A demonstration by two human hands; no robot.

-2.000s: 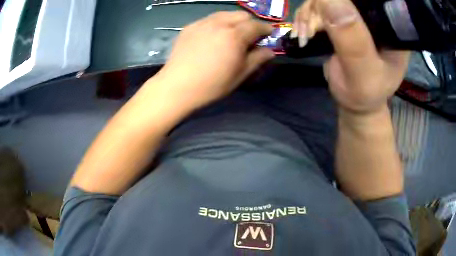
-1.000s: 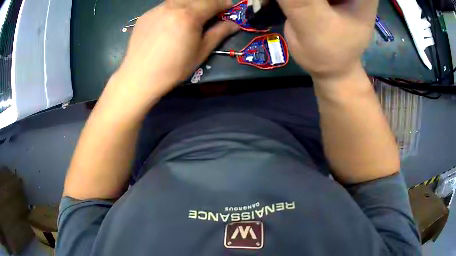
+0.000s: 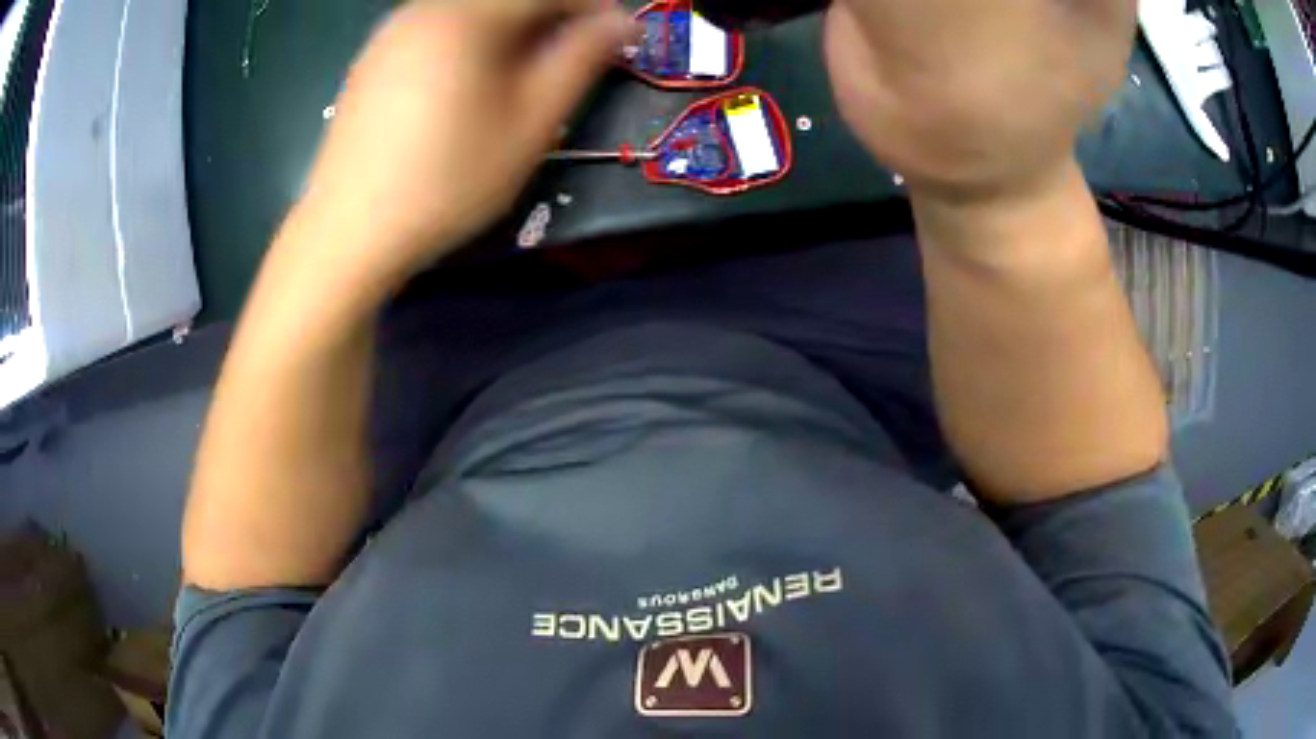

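Observation:
Two red teardrop probe units with blue circuit boards and white rectangles lie open side up on the mat. The nearer unit (image 3: 720,142) has its thin metal rod pointing left, partly behind my left hand. The farther unit (image 3: 690,44) is at the top edge. My left hand (image 3: 455,123) is blurred, its fingertips bunched by the farther unit's narrow end; whether it holds anything cannot be told. My right hand (image 3: 981,94) is cut off by the top edge, closed around a black electric screwdriver (image 3: 765,10), of which only a dark part shows above the units.
The dark green mat (image 3: 852,181) ends at the bench's front edge. A white casing (image 3: 116,188) stands at left. Small pale pieces (image 3: 536,224) lie near the front edge. A white flat shape (image 3: 1186,72) and black cables (image 3: 1205,217) are at right, with clear tubes (image 3: 1172,311) below.
Both units now show lower left of my right hand. My left hand has shifted left and its fingers have drawn in near the farther unit. The screwdriver shows less, higher at the top edge.

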